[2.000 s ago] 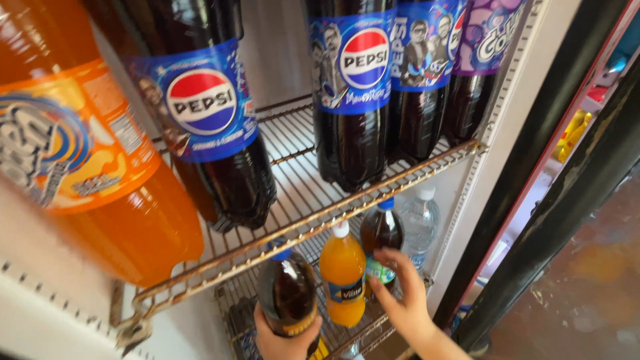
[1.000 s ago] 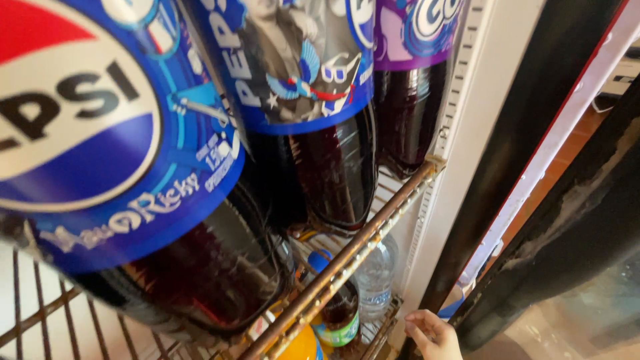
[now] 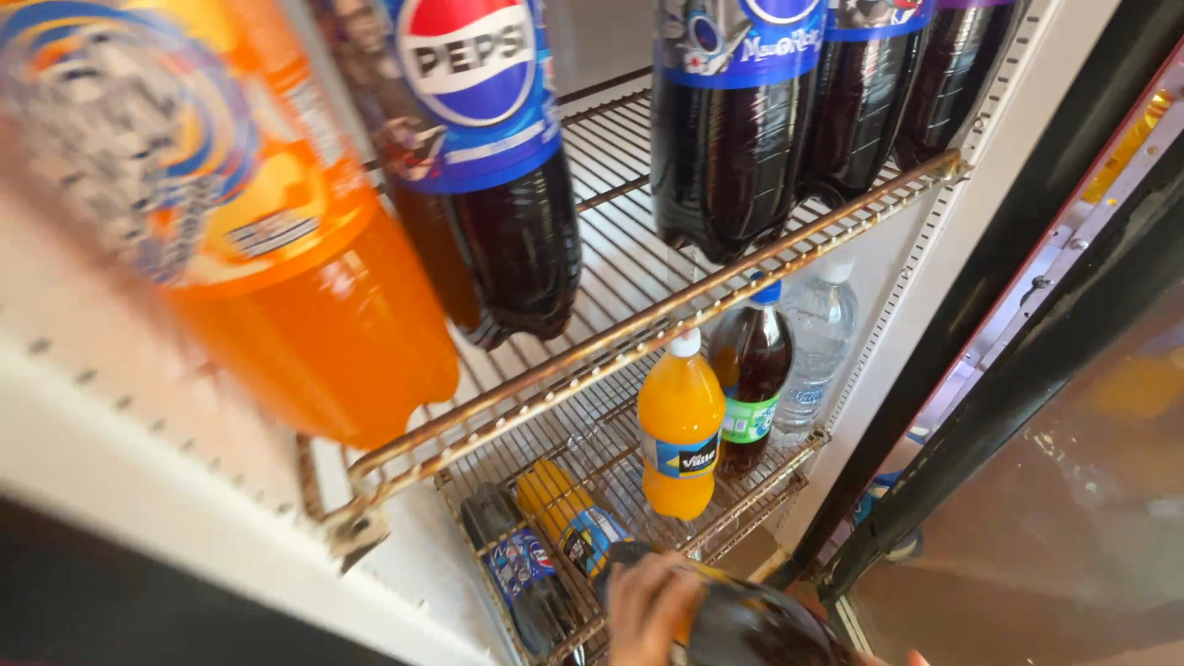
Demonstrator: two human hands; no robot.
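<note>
At the bottom of the view my left hand (image 3: 652,606) is closed around a dark soda bottle (image 3: 754,620), tilted nearly flat in front of the lower rack. Only a sliver of my right hand (image 3: 916,658) shows at the bottom edge, by the bottle's lower end; its grip is hidden. Beyond them, an orange juice bottle with a white cap (image 3: 683,425) stands on the lower wire shelf, beside a dark bottle with a blue cap and green label (image 3: 751,379) and a clear water bottle (image 3: 819,347).
The rusty upper shelf's front rail (image 3: 638,338) crosses above, holding a large orange soda bottle (image 3: 342,342), a Pepsi bottle (image 3: 499,222) and several dark soda bottles. Below lie a Pepsi bottle (image 3: 527,569) and a yellow juice bottle (image 3: 564,509). The black door frame (image 3: 1017,370) is at right.
The dark bottle, roughly upright in my left hand two seconds ago, is now tilted and lower. My right hand has left the green-labelled bottle and moved down to the bottom edge.
</note>
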